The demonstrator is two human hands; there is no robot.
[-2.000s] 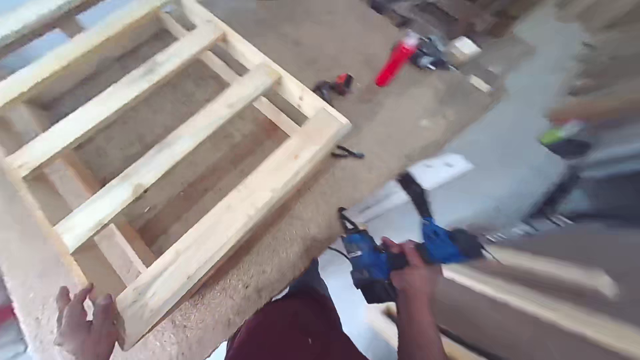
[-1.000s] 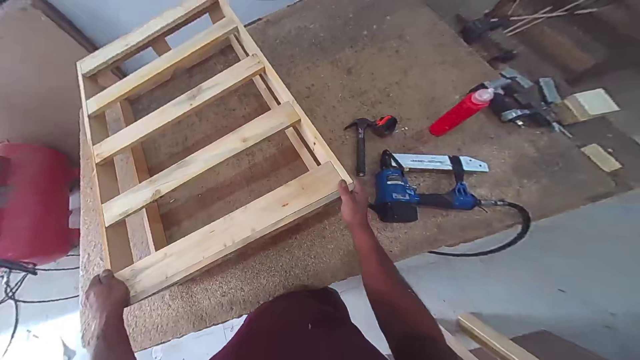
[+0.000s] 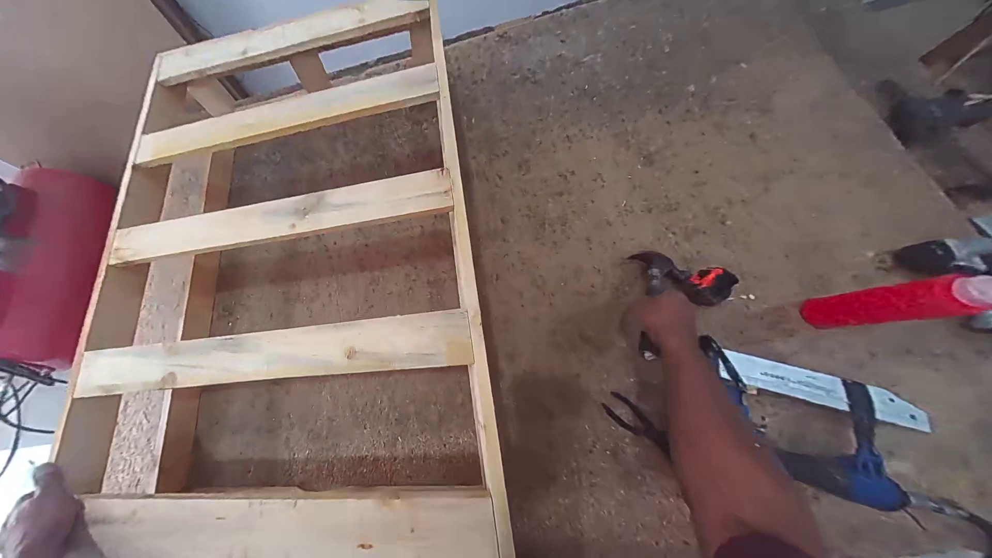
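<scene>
A slatted frame of pale wood [image 3: 294,353] lies on the worktable, its slats running crosswise. At the frame's near left corner, my left hand [image 3: 46,515] rests against the wood. To the right of the frame, my right hand [image 3: 663,318] is closed around the handle of a claw hammer [image 3: 657,265], whose dark head points away from me. Just right of the hammer head is a small black and orange object [image 3: 711,285], perhaps a tape measure. My right forearm partly covers a blue pneumatic nailer [image 3: 872,480] and the dark handles of a plier-like tool [image 3: 637,418].
A white metal blade [image 3: 821,381] lies beside the nailer on the worktable [image 3: 573,155]. Farther right is a red bottle [image 3: 891,301], with more tools at the edge. A red tank [image 3: 58,263] with black cables stands to the left of the frame.
My right hand has let go of the frame's near right corner and moved right onto the hammer. Two seconds ago it held the nailer, which lay on the table one second ago.
</scene>
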